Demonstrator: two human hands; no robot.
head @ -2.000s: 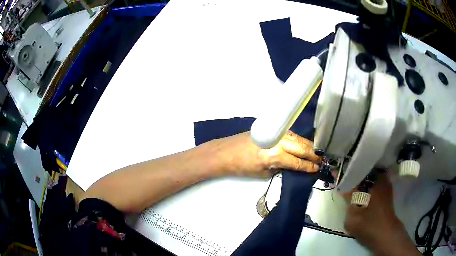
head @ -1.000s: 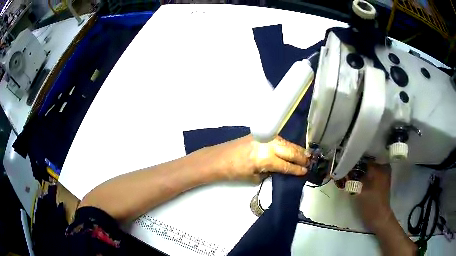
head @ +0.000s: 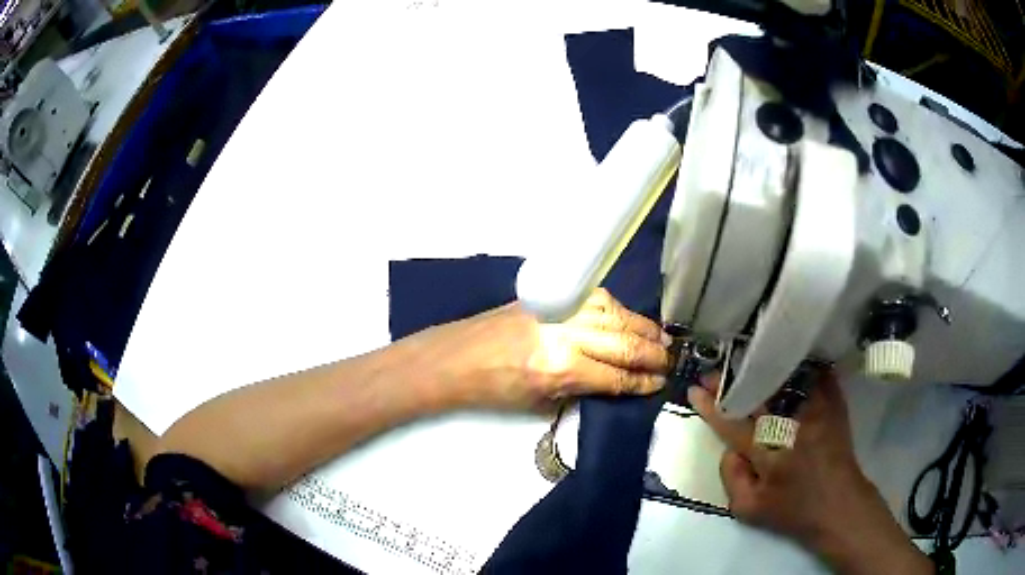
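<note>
The dark navy garment panel (head: 613, 466) lies on the white table and runs under the sewing machine head. Its upper tip and left flap show beyond the lamp. My left hand (head: 596, 354) holds the panel down, palm down, fingertips at its right edge just left of the presser foot (head: 694, 359). My right hand (head: 792, 466) is right of the foot, partly behind the machine's knobs. One finger reaches toward the foot; whether it grips cloth is hidden. The stitching point and any pocket slit are not visible.
The white machine head (head: 747, 213) and lamp (head: 601, 219) overhang the work. Black-handled scissors (head: 953, 483) lie at right. A blue-edged tray (head: 197, 107) holds dark pieces at upper left. A printed scale (head: 377, 522) runs along the table's front edge.
The view has shifted slightly. My right hand has come out from behind the machine head, with a finger now extended toward the foot. My left hand stays beside the foot.
</note>
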